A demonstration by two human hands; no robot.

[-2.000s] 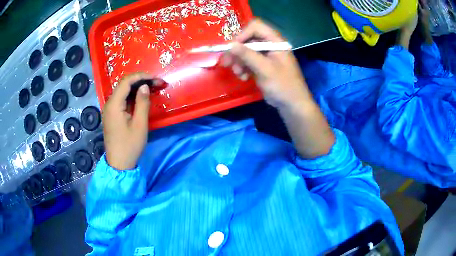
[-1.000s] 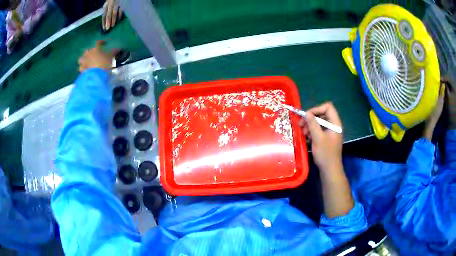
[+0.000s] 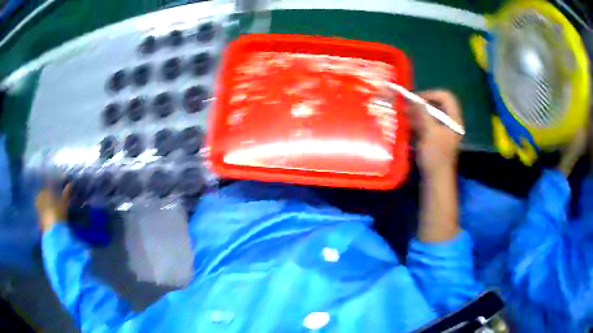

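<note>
The red tray lies on the dark green surface in front of me, with many tiny silvery pieces scattered in it, blurred. My right hand holds a slim white pen-shaped tool at the tray's right edge, its tip over the pieces. The clear plastic tray lies left of the red tray with rows of round black parts in it. My left hand is at the clear tray's lower left corner, small and blurred; whether it grips the tray edge is unclear.
A yellow and blue fan stands right of the red tray. A person in a blue coat sits at the right, an arm by the fan. A white strip runs along the back. A dark flat object is at the lower edge.
My left hand has moved from the far side of the clear tray down to its near left corner. More of the clear tray shows. My right hand still holds the tool; the view has shifted.
</note>
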